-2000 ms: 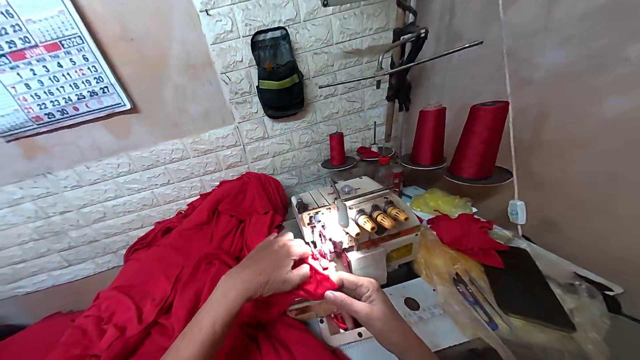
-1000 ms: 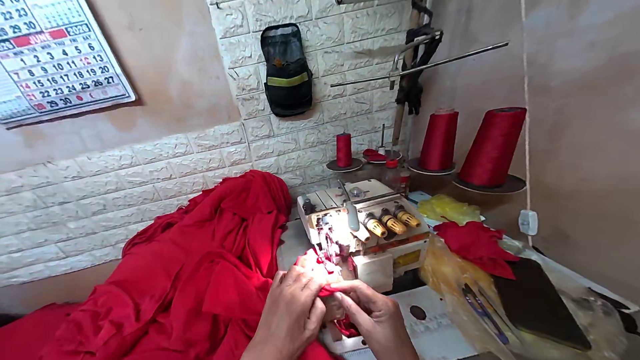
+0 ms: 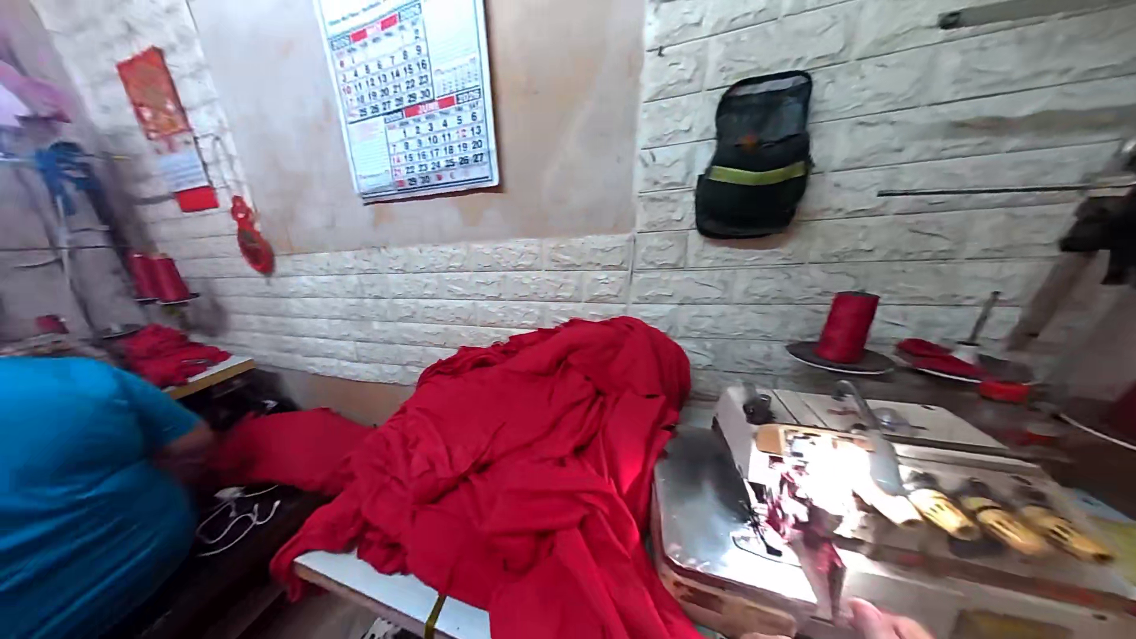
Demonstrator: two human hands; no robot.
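Only fingertips of my right hand [image 3: 880, 621] show at the bottom edge, beside a narrow red strip of fabric [image 3: 827, 568] that hangs at the front of the overlock sewing machine [image 3: 950, 461]. A sliver of skin, apparently my left hand [image 3: 769, 635], lies at the frame's bottom, left of the strip. Whether either hand grips anything is hidden. Glare from a lamp washes out the needle area. Left of the machine's metal plate [image 3: 701, 497] is a large heap of red fabric [image 3: 532, 444], draped over a white tabletop [image 3: 390, 586].
At the left, a person in a blue shirt [image 3: 80, 488] has an arm by red cloth [image 3: 284, 444]. Behind the machine stands a red thread cone [image 3: 848, 328]. A black pouch [image 3: 754, 160] and a calendar [image 3: 413, 98] hang on the wall. White cables [image 3: 235, 524] lie between the tables.
The view has swung left, bringing the other person into sight. Both hands, earlier together on red fabric at the machine, are now mostly below the frame.
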